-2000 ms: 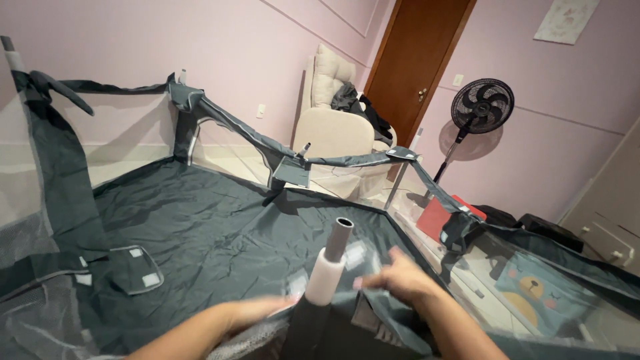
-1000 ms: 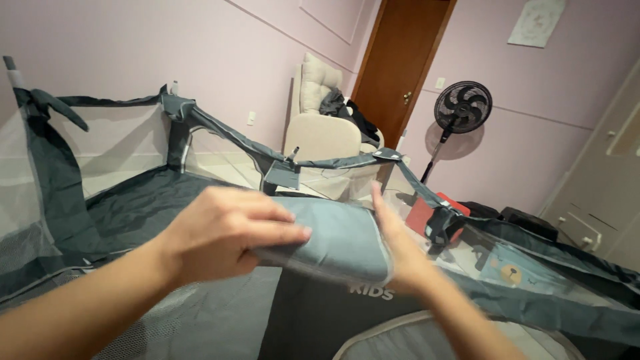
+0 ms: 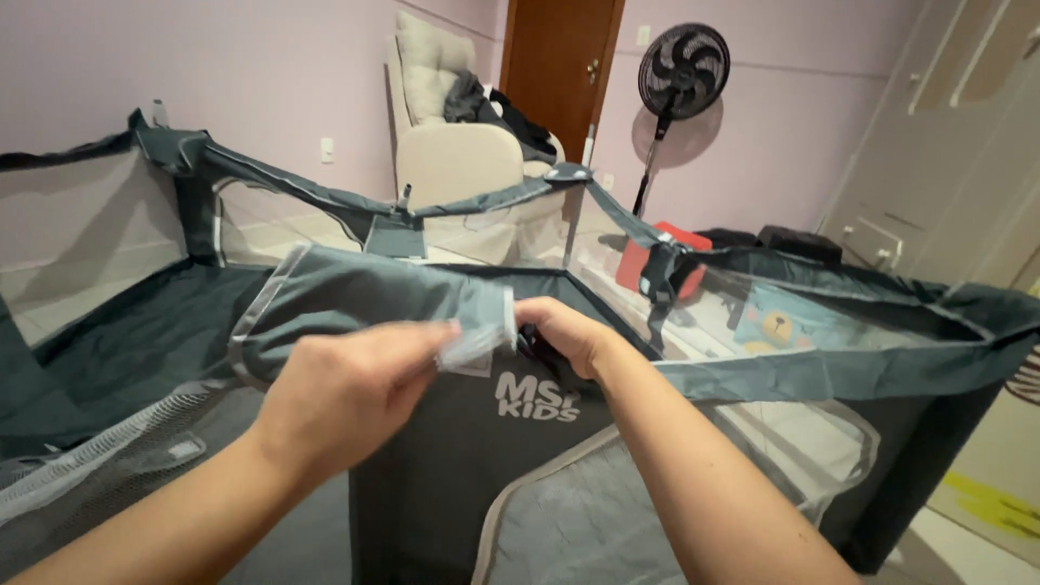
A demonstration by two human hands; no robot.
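Note:
A dark grey-green fabric playpen (image 3: 439, 487) with mesh panels fills the lower view. Its top-edge fabric flap (image 3: 357, 288), with light piping, lies across the near corner. My left hand (image 3: 357, 390) pinches the flap's edge near a pale, blurred strip. At the flap's right end, my right hand (image 3: 561, 333) has its fingers curled by the edge; its fingertips are partly hidden, so its grip cannot be told. The corner post is not visible under the fabric. Printed lettering (image 3: 536, 398) shows below my hands. Farther back, the loose top rails (image 3: 487, 199) sag between the corners.
A beige armchair (image 3: 459, 158) with dark clothes on it stands behind the playpen. A black pedestal fan (image 3: 684, 73) is near the wooden door (image 3: 552, 73). A red object (image 3: 662, 260) and a blue bear-print cushion (image 3: 776, 321) lie at the right, beside a light cabinet (image 3: 934, 146).
The bare tube end seen two seconds ago at the near corner is now out of sight, with fabric over that corner. The flap, folded between my hands one second ago, now spreads to the left.

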